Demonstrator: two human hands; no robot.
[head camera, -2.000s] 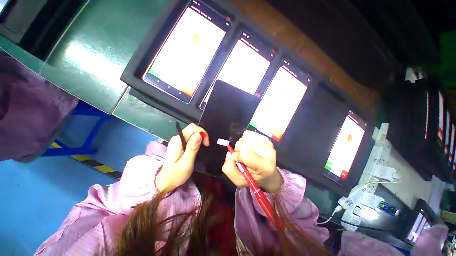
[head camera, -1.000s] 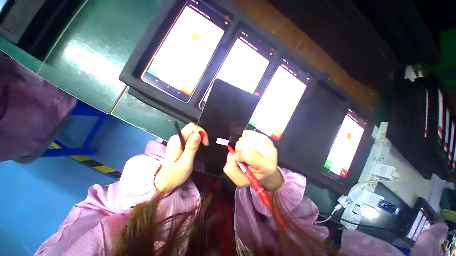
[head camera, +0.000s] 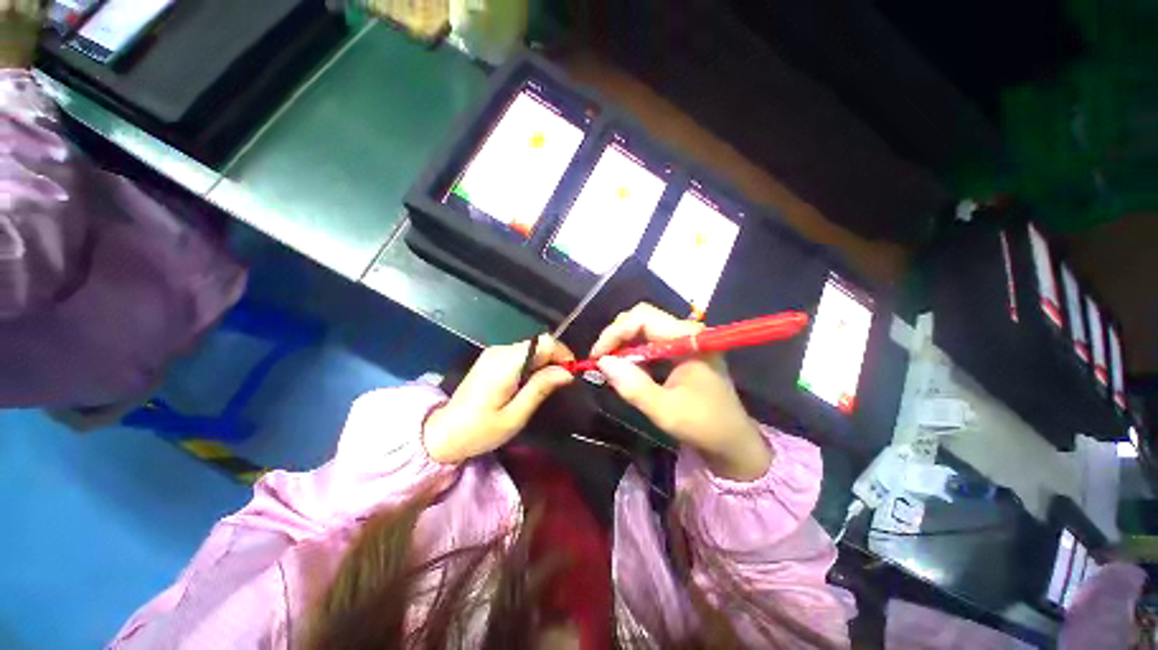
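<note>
A dark phone (head camera: 617, 295) is tilted in front of my chest, its thin edge catching light; my hands cover much of it. My left hand (head camera: 499, 399) is at its left side, with a thin black pointed tool (head camera: 528, 359) between the fingers. My right hand (head camera: 679, 389) holds a red pen (head camera: 749, 334) nearly level, its left end meeting my left fingertips. Whether the pen is capped is unclear. A small white patch (head camera: 594, 376) shows between the hands. Behind them, a black foam tray (head camera: 445, 231) holds several lit phones (head camera: 521, 159).
Green bench (head camera: 320, 159) under the tray. Another black tray (head camera: 191, 95) at upper left, beside a person in a pink smock (head camera: 95, 267). Stacked trays (head camera: 984, 286) with lit phones at right. A white power strip (head camera: 899, 489) and cable lie right of the tray.
The red pen has swung from pointing down at the phone to nearly level, its left end now at my left fingers. The phone has tilted more edge-on. The view has shifted, showing more at upper left.
</note>
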